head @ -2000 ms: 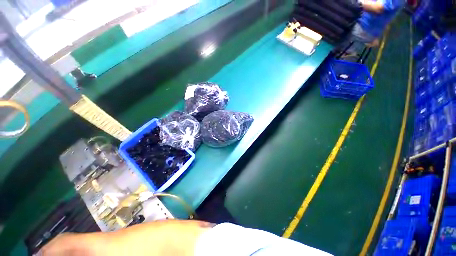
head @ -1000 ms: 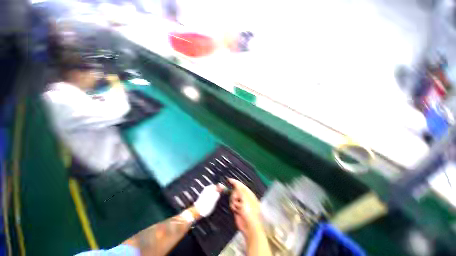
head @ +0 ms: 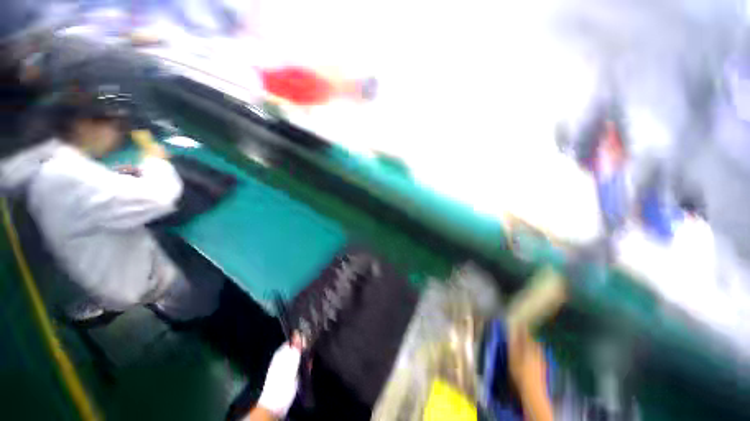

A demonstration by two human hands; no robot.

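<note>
The frame is strongly blurred. My left hand (head: 281, 377), in a white glove, is at the near left edge of the black slotted tray (head: 370, 329). Thin dark shapes show by its fingertips; I cannot tell whether it grips them. Greyish strips lie in a row on the tray's left part. My bare right hand (head: 528, 366) is a smear over the small blue bin (head: 495, 362); its fingers and any held part are unclear. The metal fixture (head: 423, 349) stands between tray and bin, with a yellow block (head: 451, 401) at its near end.
A person in white (head: 99, 214) sits at the left by another dark tray (head: 193, 191) on the green bench (head: 267, 238). A tan piece (head: 539, 296) stands beyond the bin. A red bin (head: 296, 85) is on the white upper shelf. A yellow floor line (head: 41, 312) runs at far left.
My hands were together over the tray and are now apart: the left at the tray's near left edge, the right over the blue bin. The view has shifted, showing more of the fixture's yellow block.
</note>
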